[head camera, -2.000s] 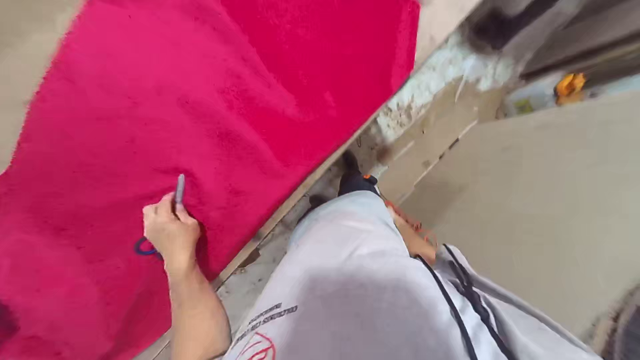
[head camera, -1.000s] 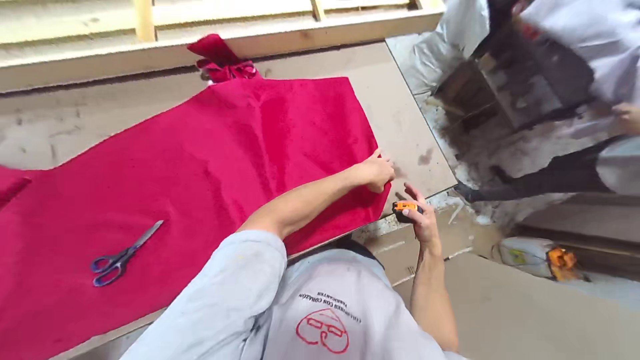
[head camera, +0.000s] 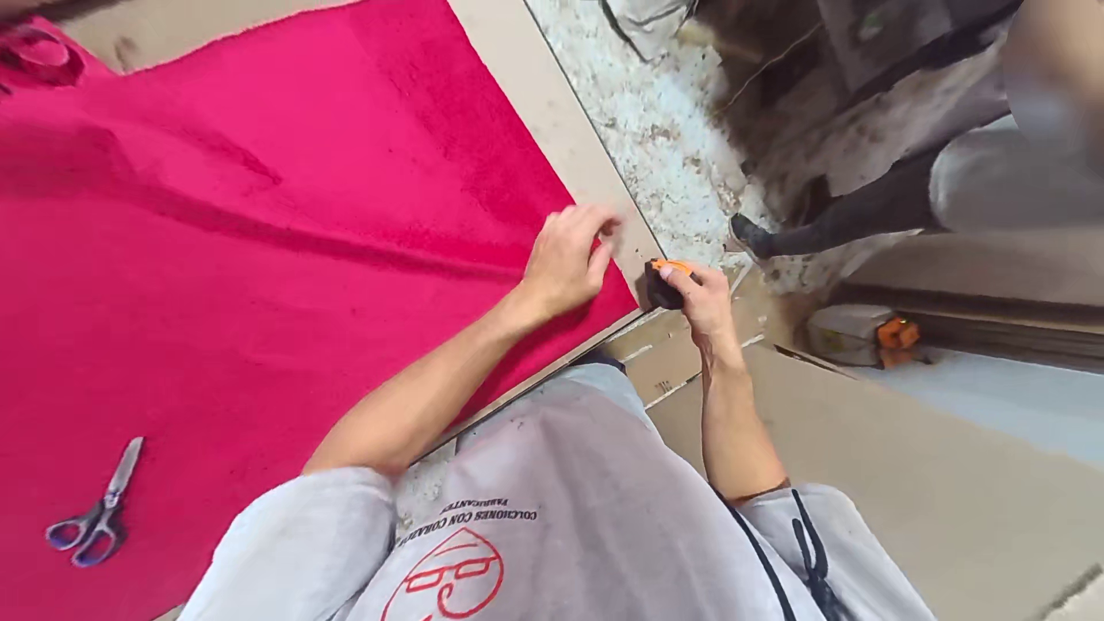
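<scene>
Red-pink fabric lies spread over a flat board table, with a soft fold running across it. My left hand is over the fabric near its right corner, fingers bent and apart, with nothing seen in them. Just to the right, my right hand grips a black and orange tape measure at the table's corner. No drawn-out blade can be made out. A pair of scissors with dark handles rests on the fabric at the lower left, points upward.
A co-worker's leg and dark shoe stand on the stained floor at the right. Another flat board surface lies at the lower right. An orange object sits beyond it. Bunched red fabric is at the upper left.
Two seconds ago my left hand held the scissors over the fabric; one second ago they lay on it. My left hand then touched the fabric's edge and now appears lifted from it.
</scene>
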